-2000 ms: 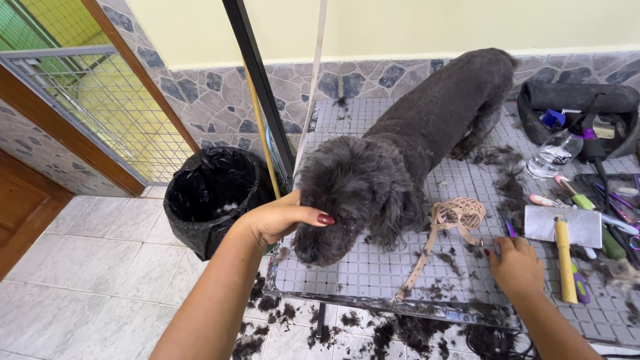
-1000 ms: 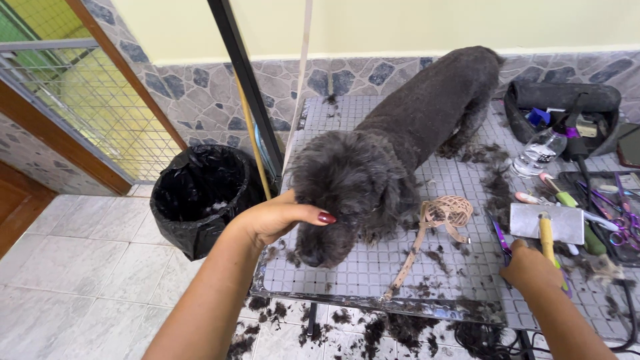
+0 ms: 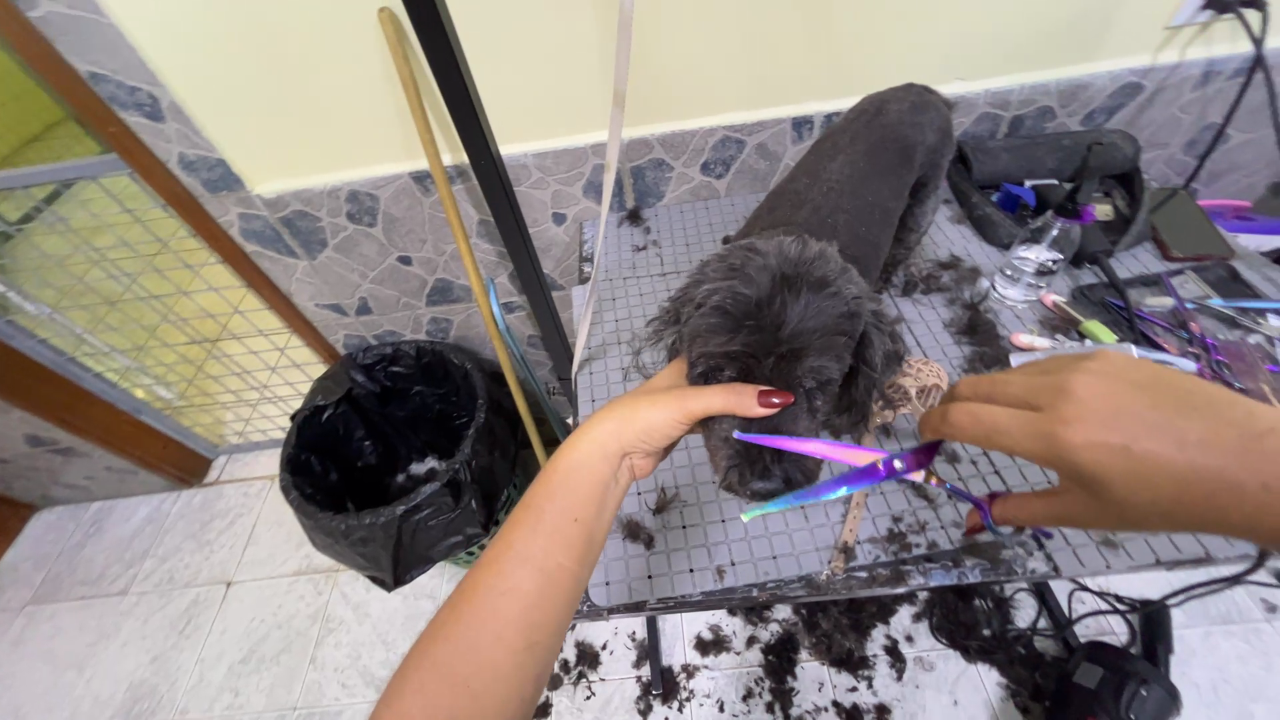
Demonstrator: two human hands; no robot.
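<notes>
A dark-haired dog (image 3: 800, 310) stands on the grey grid-patterned grooming table (image 3: 640, 545), its body clipped short and its head still fluffy. My left hand (image 3: 690, 415) holds the dog's muzzle, the thumb across the top and the other fingers hidden beneath. My right hand (image 3: 1070, 440) grips iridescent purple-blue scissors (image 3: 850, 470) by the handles. Their blades are spread and point left, in front of the muzzle. Behind the scissors lies a beige mesh muzzle or harness (image 3: 912, 385) with a strap.
Grooming tools (image 3: 1195, 330), a clear spray bottle (image 3: 1040, 255), a phone (image 3: 1190, 225) and a black tool bag (image 3: 1050, 150) lie at the right. A black-lined bin (image 3: 400, 450) stands left of the table, beside a wooden pole (image 3: 460, 230). Cut hair (image 3: 820, 630) and cables (image 3: 1060, 610) lie below.
My right hand has picked up the scissors from among the tools and moved left with them to the dog's muzzle; the blades are now apart. My left hand keeps its hold on the muzzle.
</notes>
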